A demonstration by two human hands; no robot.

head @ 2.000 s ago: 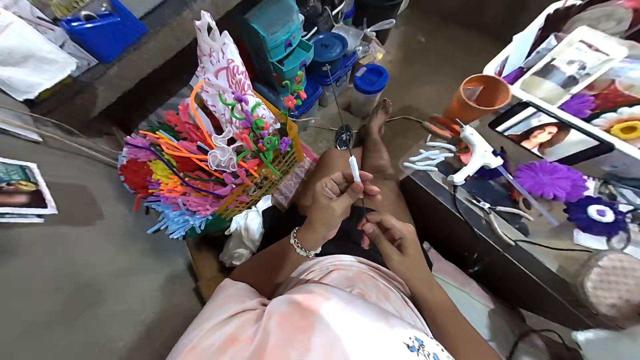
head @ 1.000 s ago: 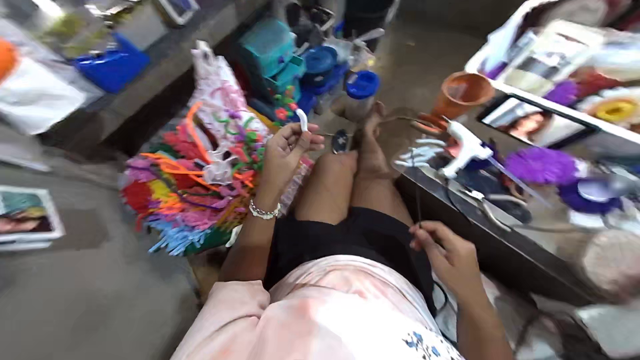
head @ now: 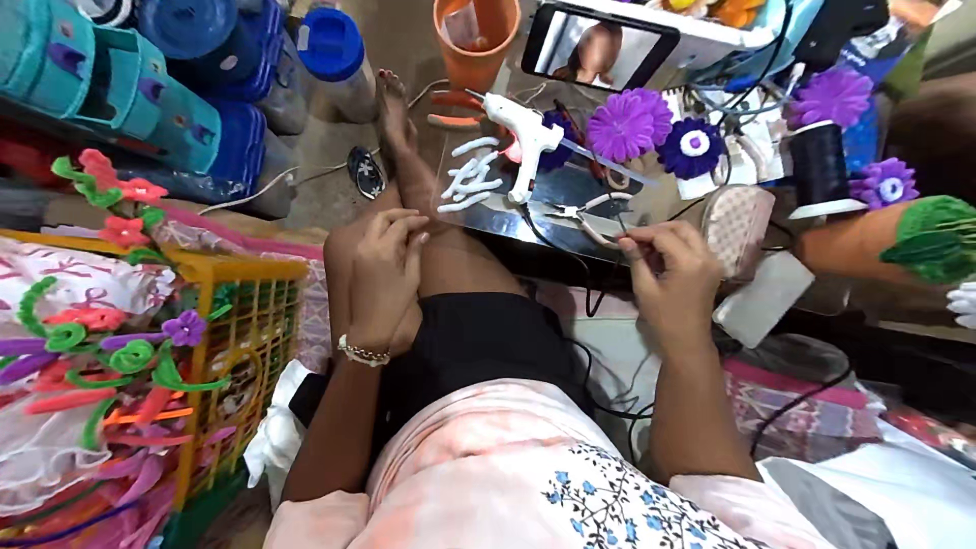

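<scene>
My left hand (head: pixel 385 267), a beaded bracelet at its wrist, is over my leg with fingers bent; no object shows in it. My right hand (head: pixel 671 278) pinches a thin dark rod (head: pixel 621 223) between thumb and fingertips, beside the glossy dark table's front edge. Left of that hand lie pliers with pale handles (head: pixel 602 210). Behind them a white hot glue gun (head: pixel 526 137) rests with a clear glue stick in its back. Short white fuzzy pieces (head: pixel 471 175) lie in a loose pile left of the glue gun.
Purple fuzzy flowers (head: pixel 629 123), a phone (head: pixel 600 47), an orange cup (head: pixel 476 38) and a black thread spool (head: pixel 822 164) stand or lie on the table. A yellow basket (head: pixel 244 267) with fuzzy stems is at left. The glue gun's black cord (head: pixel 560 248) hangs over the table edge.
The white piece seen in my left hand earlier no longer shows there. That hand has come down over my leg. My right hand is now by the table edge. The view has shifted right.
</scene>
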